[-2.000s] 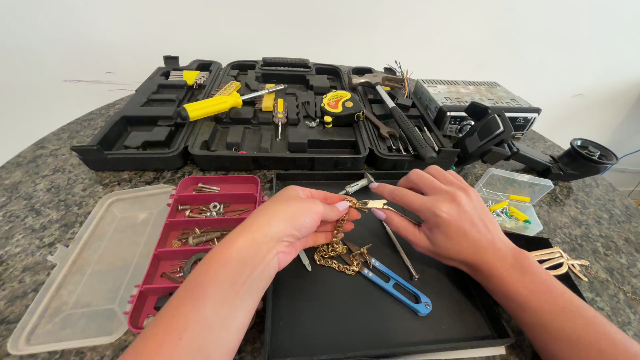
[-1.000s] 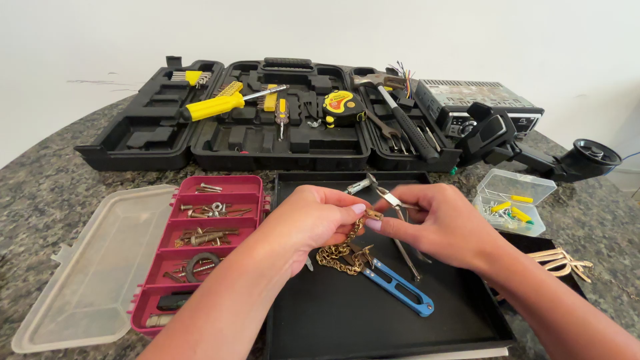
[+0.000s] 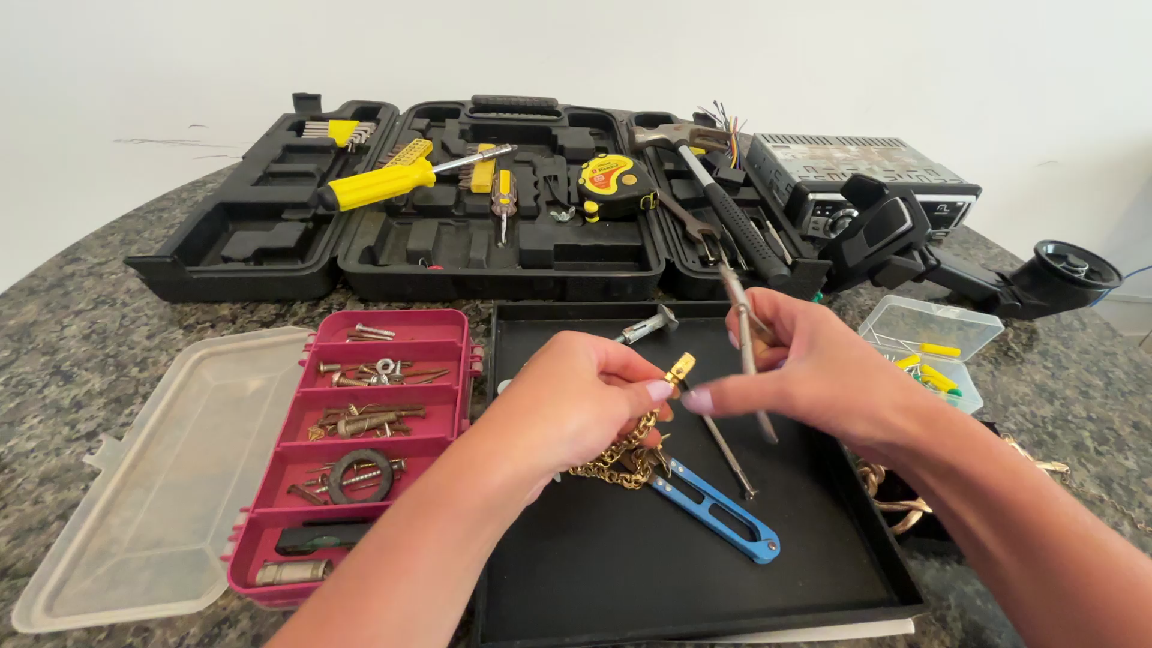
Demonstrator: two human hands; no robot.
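Note:
My left hand [image 3: 585, 396] pinches a gold-coloured chain [image 3: 621, 459] by its flat clasp [image 3: 681, 367], which points up between thumb and finger. In my right hand [image 3: 792, 369] is a slim metal hand tool [image 3: 747, 351], perhaps tweezers or pliers, held nearly upright just right of the clasp. Below my hands, a blue-handled tool [image 3: 720, 513] lies on the black tray [image 3: 576, 594], its upper end partly hidden by the chain. A thin metal rod [image 3: 724, 450] lies beside it. An expansion bolt [image 3: 648, 326] rests near the tray's back edge.
Left of the tray stands a pink compartment box [image 3: 369, 441] of screws, its clear lid [image 3: 162, 468] folded out. Behind is an open black tool case [image 3: 504, 283] with a hammer [image 3: 733, 207]. A car radio [image 3: 837, 180], phone mount [image 3: 954, 261] and small clear box [image 3: 963, 328] stand right.
My right hand has picked up the slim metal tool and moved slightly right, away from the chain. The clasp, between both hands a second ago, now shows in my left fingers.

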